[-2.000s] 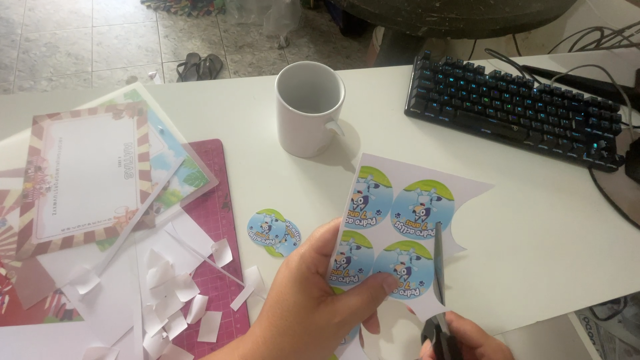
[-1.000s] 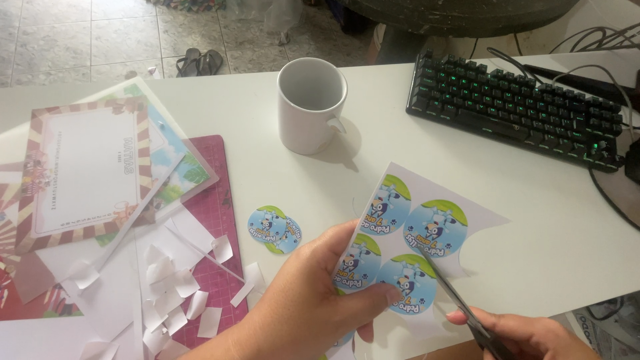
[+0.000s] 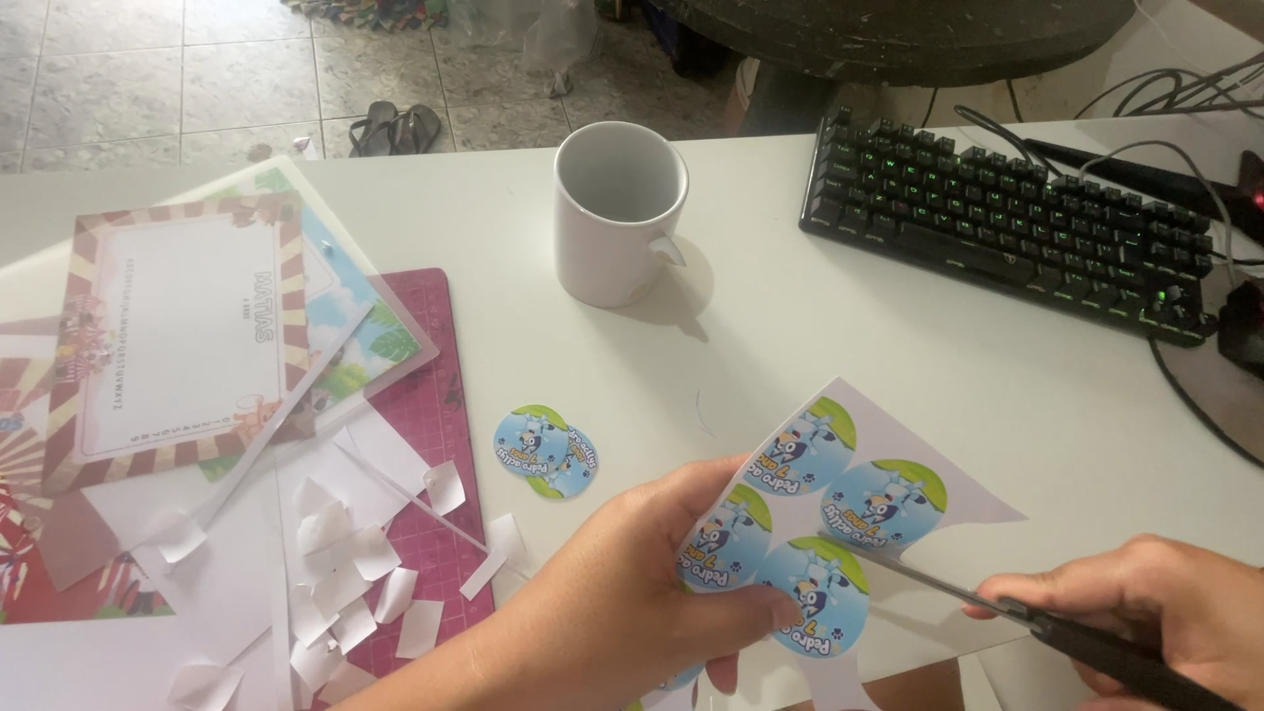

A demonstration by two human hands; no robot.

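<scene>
A sheet of round printed stickers [image 3: 884, 499], blue and green with a cartoon dog, is pinched between the thumb and fingers of my left hand [image 3: 642, 583]. My right hand [image 3: 1136, 612] grips black-handled scissors [image 3: 1032, 614] at the lower right. Their blades reach in from the sheet's right edge, between two of the circles; the tips are hard to make out. Part of the paper round the circles is cut away. Two cut-out round stickers [image 3: 533, 441] lie overlapping on the white table, left of the sheet.
A white mug [image 3: 617, 217] stands beyond my hands. At the right are a black keyboard [image 3: 997, 222] and cables. Printed cards [image 3: 188, 331] and white paper scraps [image 3: 331, 553] lie on the left, partly over a magenta cutting mat [image 3: 444, 395].
The sheet has turned and tilted in my left hand. My right hand has moved right, and the scissors now slant in from the lower right instead of pointing up along the sheet's edge.
</scene>
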